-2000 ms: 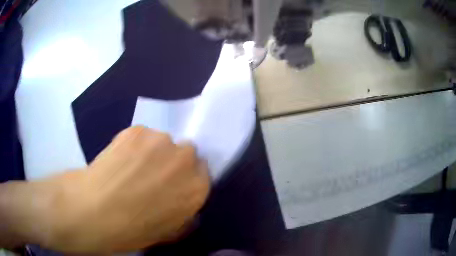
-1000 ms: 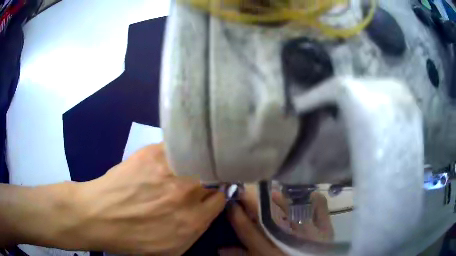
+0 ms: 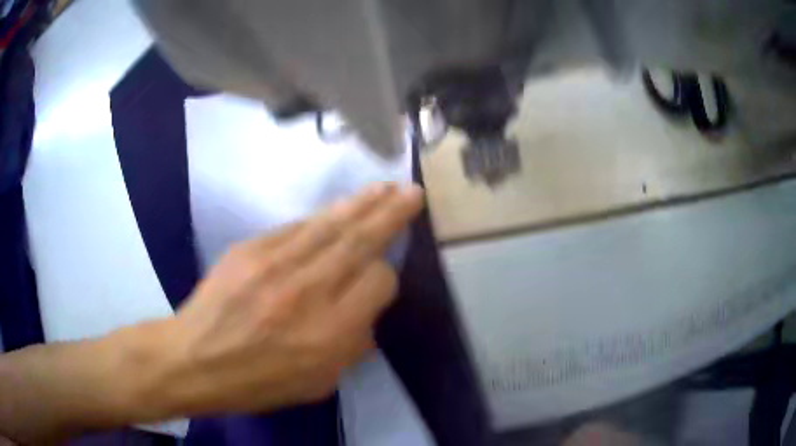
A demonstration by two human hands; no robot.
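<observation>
A white panel lies on dark cloth under the machine head. A dark strip shows along its right edge, running from the needle area down to the bottom. My left hand lies on the white panel, fingers stretched towards the needle area, fingertips at the dark edge just in front of it. It presses flat, with no clear grip on the cloth. A blurred skin-coloured patch at the bottom edge, perhaps my right hand, is mostly cut off. The presser foot area is blurred.
The off-white machine head spans the top, with a knurled knob below it. Black-handled scissors lie on the beige bed. The white table has ruler marks near its front edge. Dark and white cloth covers the left.
The machine head no longer fills the view. My left hand shows flat, its fingertips now visible. The right-hand fingers seen near the needle are gone from there. The cloth's visible outline has shifted.
</observation>
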